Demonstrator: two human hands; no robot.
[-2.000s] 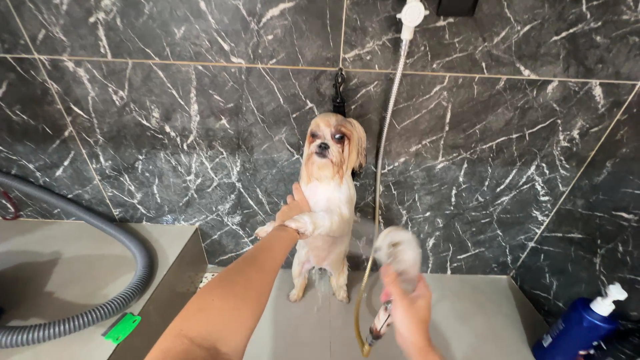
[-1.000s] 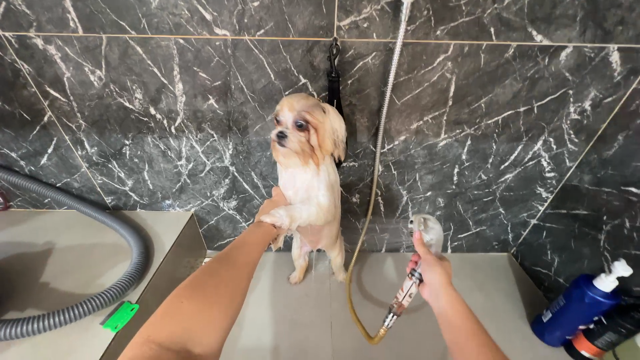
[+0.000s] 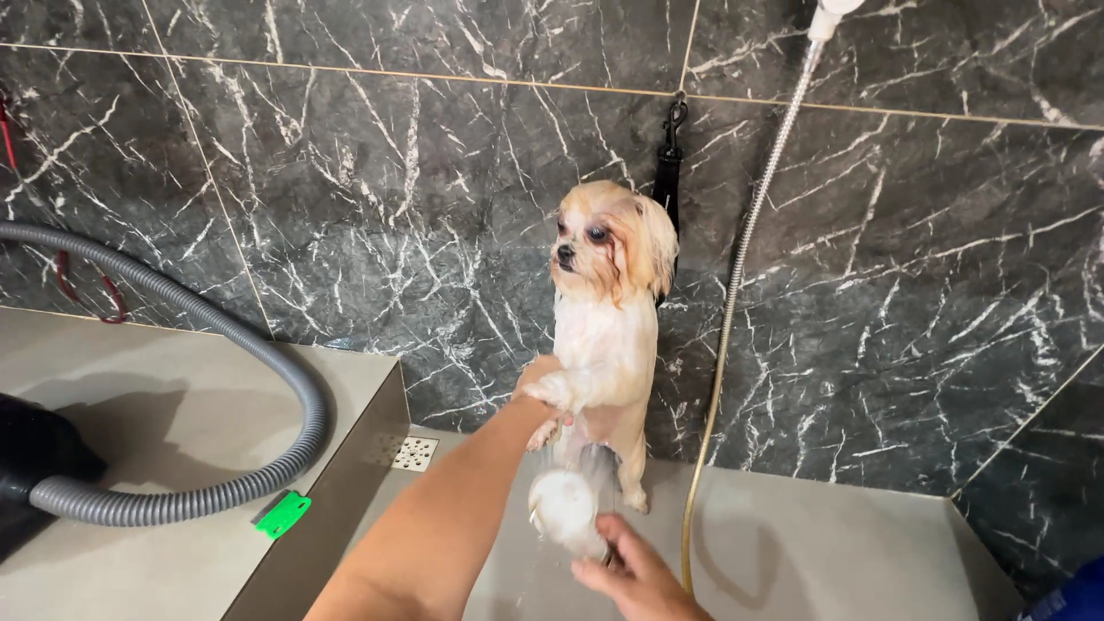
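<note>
A small wet dog with white and tan fur stands upright on its hind legs against the marble-patterned wall, its head turned to the left. My left hand supports it at the front legs, and one front paw rests over my wrist. My right hand grips a hand shower, its round head raised before the dog's lower body with water spraying toward the belly. The shower's handle is mostly hidden by my fingers. A black tether with a metal clip hangs from the wall behind the dog's head.
A metal shower hose runs down the wall on the right. At left, a grey corrugated hose curves across the raised ledge from a black machine. A green comb-like tool lies at the ledge's edge, near a floor drain. A blue container stands lower right.
My right hand has brought the hand shower leftward, from beside the dog to in front of its lower body. My left hand still supports the dog.
</note>
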